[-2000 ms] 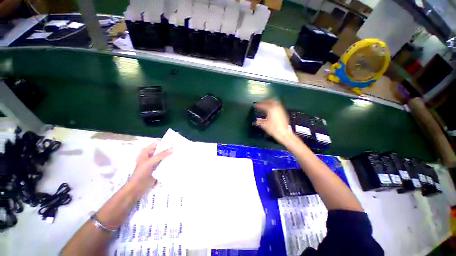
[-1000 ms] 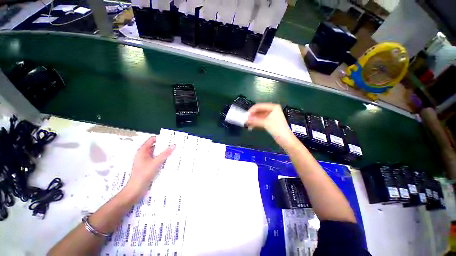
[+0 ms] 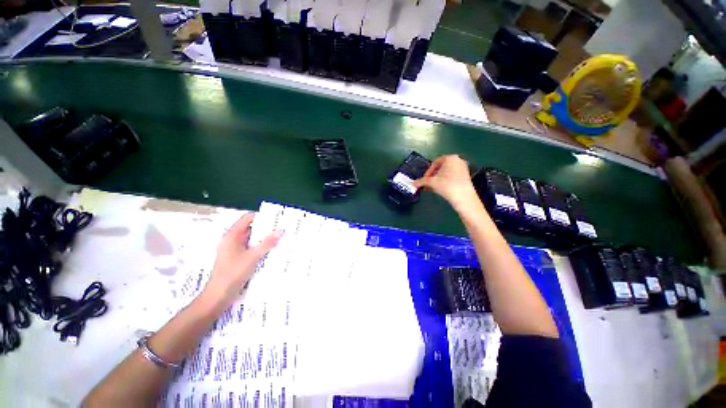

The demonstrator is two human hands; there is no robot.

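My right hand [image 3: 447, 180] is over the green conveyor belt [image 3: 239, 151]. Its fingertips hold a small white label [image 3: 403, 183] against the lower part of a black product box [image 3: 413, 166]. Another black box [image 3: 335, 163] without a white patch lies on the belt to the left. My left hand [image 3: 236, 259] rests with thumb and fingers apart on the upper left of a printed label sheet [image 3: 267, 319]. Blank white backing paper [image 3: 358, 319] covers the sheet's right side.
Labelled boxes [image 3: 532, 203] stand on the belt at right, more [image 3: 637, 279] on the bench. Black cables [image 3: 36, 263] lie left. A blue printed sheet [image 3: 430, 319] is under the papers. Across the belt are open boxes [image 3: 318, 48] and a yellow fan [image 3: 597, 94]. A post [image 3: 153, 32] rises upper left.
My right hand has brought the label from the air down onto the box. The boxes on the belt have shifted right, and more black boxes show at far left. My left hand stays on the sheet.
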